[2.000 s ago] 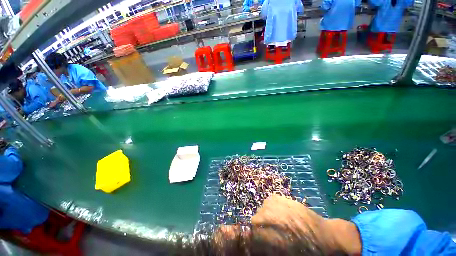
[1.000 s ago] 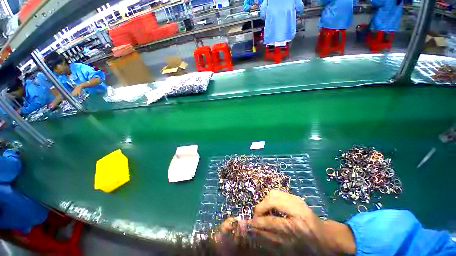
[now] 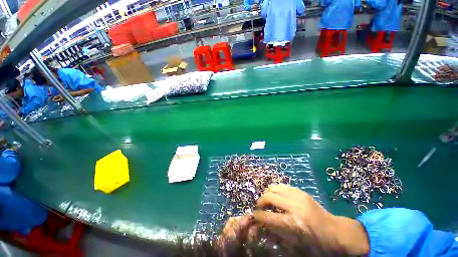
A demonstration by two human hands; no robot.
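A heap of small shiny ring parts lies on a clear ribbed tray in front of me. My right hand, bare with a blue sleeve, is over the tray's near right part, below the heap, with its fingers bent. My left hand is partly in view at the bottom, blurred and close to the right fingertips. Whether either hand holds a part cannot be seen. A second heap of rings lies on the green surface at the right.
A yellow tray, a white tray and a small white slip lie on the green bench. A thin pale stick is at far right. Bagged parts lie on the far ledge. Metal posts and people in blue stand around.
My right hand has lifted slightly from the heap and bent its fingers close to my left fingertips. A person at the far left has moved their arm and head.
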